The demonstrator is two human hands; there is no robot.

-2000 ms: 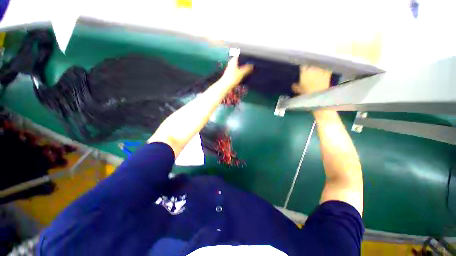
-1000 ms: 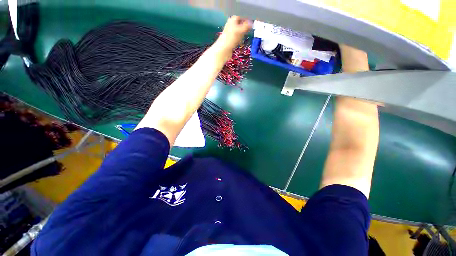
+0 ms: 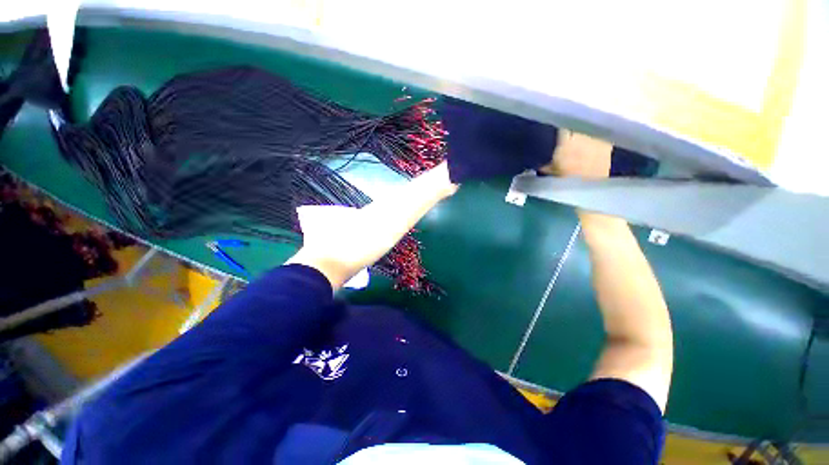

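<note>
Black wires [image 3: 227, 136] with red ends [image 3: 425, 136] lie heaped on the green bench. My left hand [image 3: 427, 189], palely overexposed, is over the bench beside the red ends; whether it holds anything is unclear. White paper [image 3: 357, 280] shows partly under my left forearm. A dark blue box [image 3: 500, 141] shows below the shelf edge, its contents not visible. My right hand [image 3: 582, 154] is at the box's right side, under the shelf, its fingers mostly hidden.
A white overhead shelf [image 3: 591, 64] crosses above the bench, with a grey bracket [image 3: 654, 195] in front of my right forearm. Blue-handled cutters [image 3: 229, 254] lie near the bench's front edge. More dark wires [image 3: 54, 263] hang at the lower left.
My left hand has moved from the box's left side down towards me. The box's open top and contents no longer show. My right hand stays under the shelf.
</note>
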